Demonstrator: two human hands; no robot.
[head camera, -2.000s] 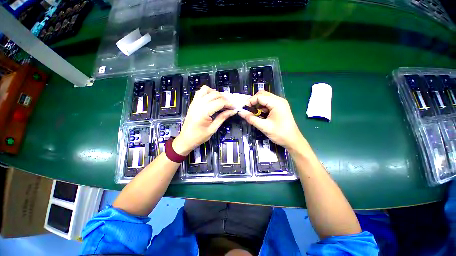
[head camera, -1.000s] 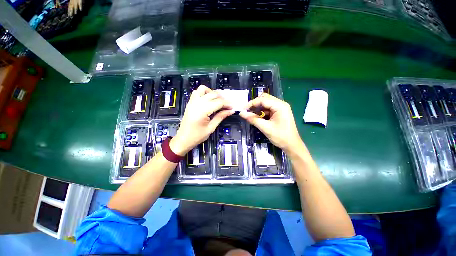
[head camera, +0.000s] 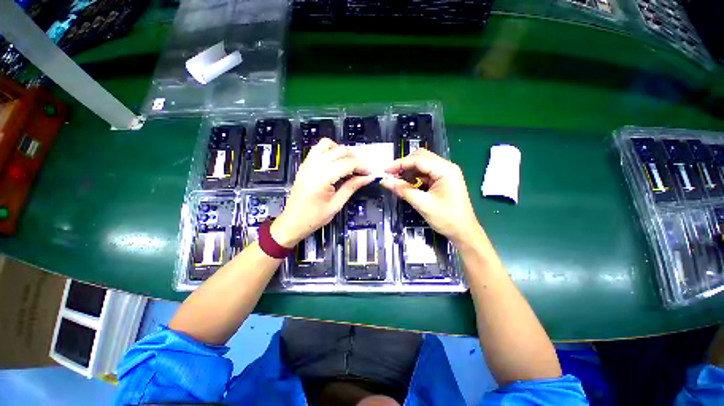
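Observation:
My left hand (head camera: 327, 184) holds a white adhesive sheet (head camera: 375, 156) above the middle of the clear blister tray (head camera: 317, 286). My right hand (head camera: 433, 190) is just right of it, thumb and fingers pinched around dark tweezers with a yellow-gold section (head camera: 417, 182). The fingertips of both hands nearly meet at the sheet's lower edge. Any small piece at the tweezer tips is too small to make out. Black housings (head camera: 363, 250) with pale rectangles and yellow outlines lie in the tray's two rows. My hands hide some of them.
A curled white sheet (head camera: 502, 172) lies right of the tray. A second filled tray (head camera: 675, 214) is at the far right. A clear empty tray (head camera: 230, 91) with another curled sheet (head camera: 213, 63) is at the back left. A metal post (head camera: 71, 71) and orange-brown fixture (head camera: 28, 151) are left.
The view has shifted slightly since the oldest frame. The white sheet shows more plainly above my fingertips. Both hands keep nearly the same place and grip; a person's hand at the top left is gone.

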